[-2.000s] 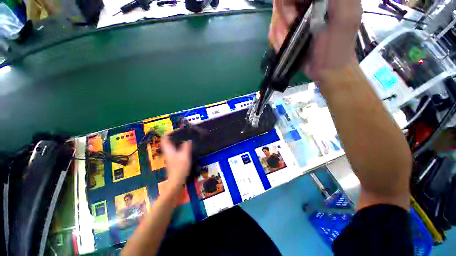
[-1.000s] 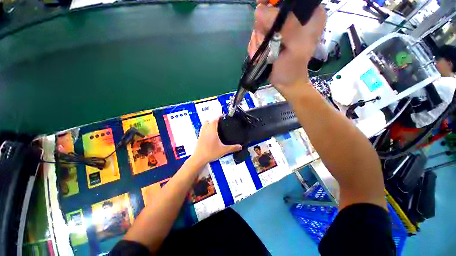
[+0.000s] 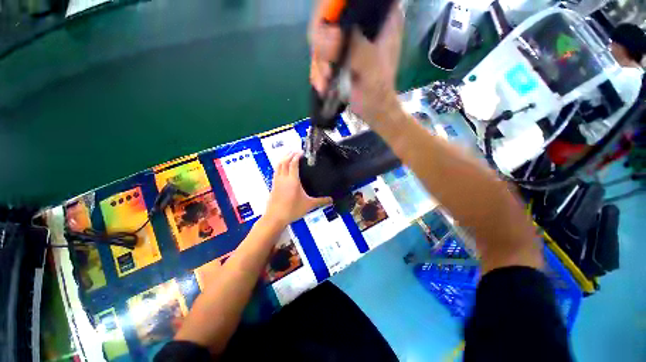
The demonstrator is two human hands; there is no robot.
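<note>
A long black housing (image 3: 361, 162) lies slanted on the printed blue sheet. My left hand (image 3: 289, 192) grips its near left end, thumb along the lower side and fingers at the upper side. My right hand (image 3: 354, 67) is blurred and is closed around the upright power screwdriver (image 3: 329, 99), which has an orange part at its top. The driver's silvery nose (image 3: 312, 147) is at the housing's left end; whether the bit touches a screw cannot be seen. A black cord with a plug (image 3: 166, 196) lies on the sheet to the left.
The green belt (image 3: 142, 92) runs behind the bench. A white machine with a clear cover (image 3: 520, 85) and a black hose stands at right, with a person beyond it. A blue basket (image 3: 453, 279) is at lower right, black units (image 3: 584, 233) beside it. Another black unit (image 3: 450, 35) lies on the belt.
The housing was first turned so that its other end lay left. My left hand took hold of its left end, and my right hand moved the driver left to that end.
</note>
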